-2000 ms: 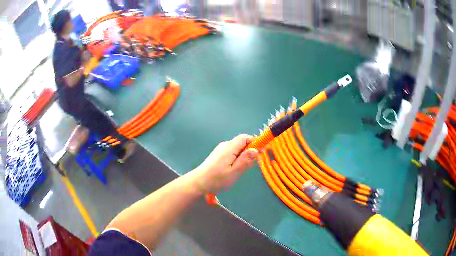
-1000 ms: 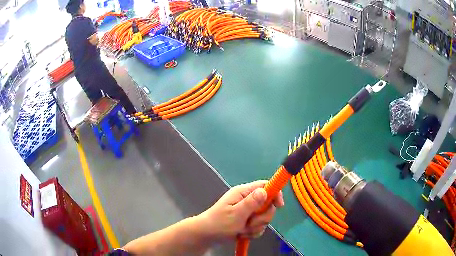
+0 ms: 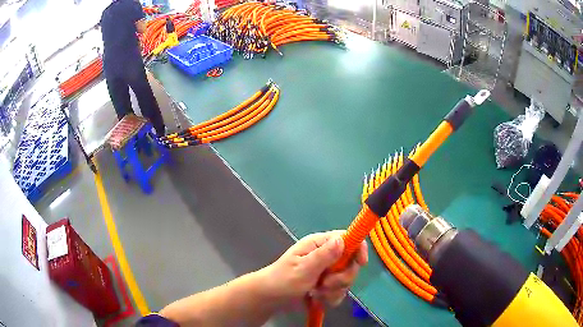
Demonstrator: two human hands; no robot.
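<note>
My left hand (image 3: 329,265) is closed around the ribbed orange conduit of a cable assembly (image 3: 435,145). The cable slants up to the right. A black sleeve (image 3: 391,189) covers the conduit end, and another black sleeve (image 3: 459,114) sits below the silver lug (image 3: 480,97). A heat gun (image 3: 476,268) with a yellow body and black front reaches in from the lower right. Its silver nozzle is close to the lower black sleeve, on its right. My right hand is not in view. A row of orange cables (image 3: 399,252) lies curved on the green mat behind.
Four-legged blue stool (image 3: 144,159) and a standing person (image 3: 124,57) are at left. A smaller cable row (image 3: 240,121), blue crate (image 3: 200,53) and cable heap (image 3: 275,29) lie farther along the bench. A clear bag (image 3: 514,137), white posts (image 3: 562,172) and more cables are at right.
The standing person has moved upright from a lower, leaning posture beside the stool. The view has shifted. The held cable and heat gun have come closer, and the nozzle now sits nearer the lower black sleeve.
</note>
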